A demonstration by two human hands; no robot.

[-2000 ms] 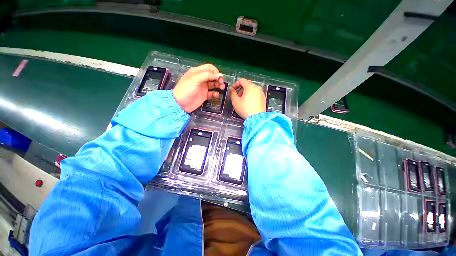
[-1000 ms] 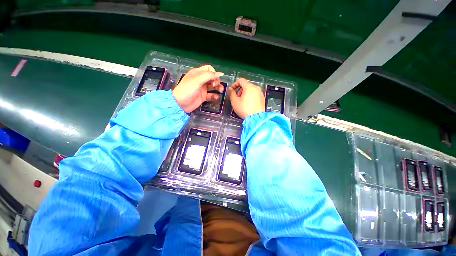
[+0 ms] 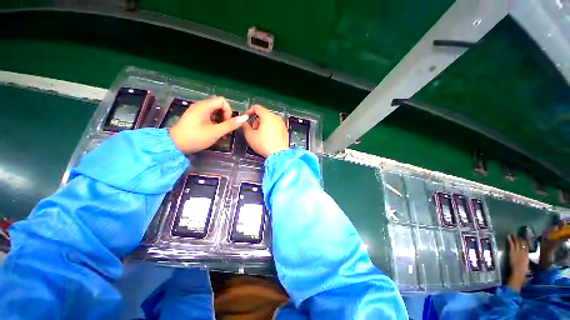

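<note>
A clear blister tray lies in front of me, with black phone units in its pockets. My left hand and my right hand are bare and meet over the upper row of the tray. Their fingertips are close together above a phone unit. A tiny pale spot shows at the fingertips; whether it is a held piece or a fingernail I cannot tell. The unit under my right hand is mostly hidden. Another phone unit lies at the tray's upper right.
A second blister tray at right holds several units on its right side and small pale strips at left. Another person's hands are at the far right. A white post slants beside the green conveyor. A pinkish frame sits beyond.
The view has turned right, so the trays appear further left and another person's hands show at right. My left fingers have moved over to meet my right fingertips.
</note>
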